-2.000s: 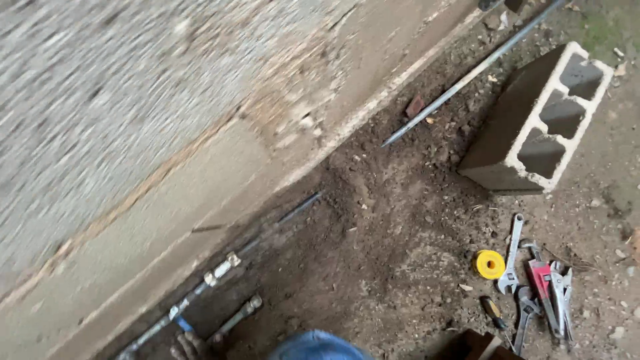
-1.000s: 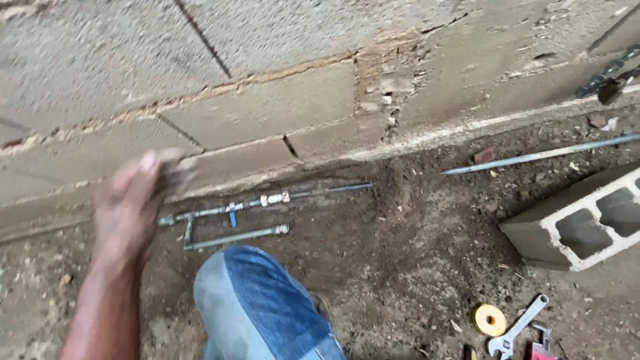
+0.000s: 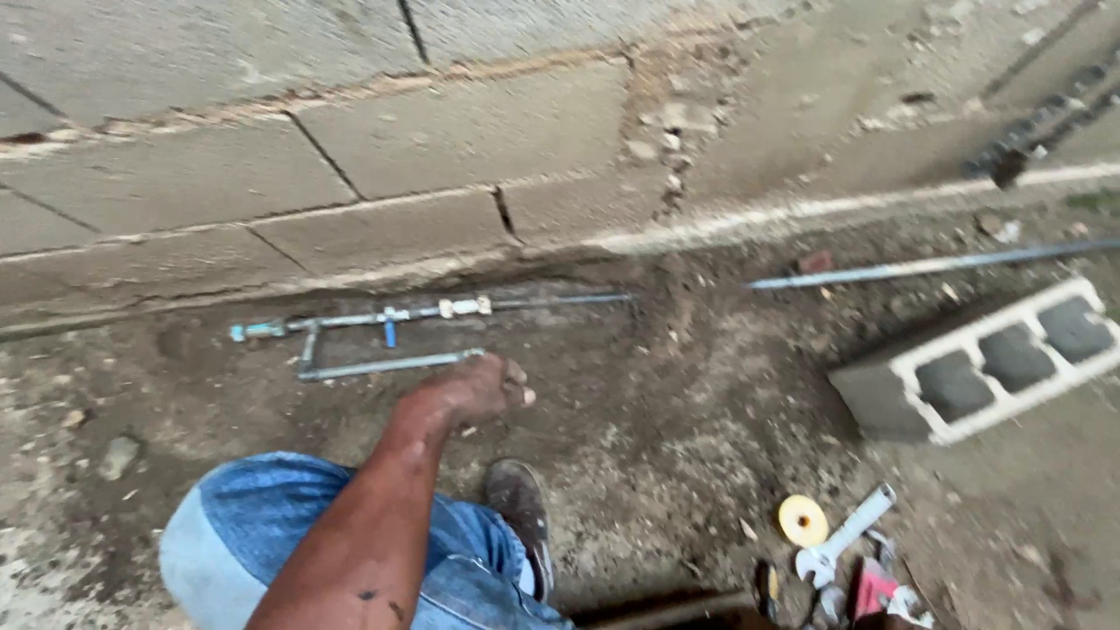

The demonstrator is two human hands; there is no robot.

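Note:
My left hand (image 3: 492,385) reaches in from the lower left, its fingers bent and pointing right, over the dirt by the end of a short grey pipe (image 3: 385,363). Whether anything is between its fingers is unclear. That pipe joins, through an elbow, a longer pipe run (image 3: 560,300) along the wall foot, with a blue-handled valve (image 3: 390,328) and a white coupling (image 3: 465,306). At the lower right lie an adjustable wrench (image 3: 847,535), a yellow roll of tape (image 3: 802,521) and a red-handled tool (image 3: 873,588). A brown patch at the bottom edge there may be my right hand.
A concrete block wall (image 3: 490,131) runs across the top. On the right a hollow concrete block (image 3: 884,407) lies on the dirt below a long grey pipe (image 3: 927,265). A chain (image 3: 1041,122) hangs against the wall at upper right. My knee and shoe are below.
My left hand, raised in front of the wall a second ago, is now lower and further right, near the short pipe's end. The view has swung since the oldest frame.

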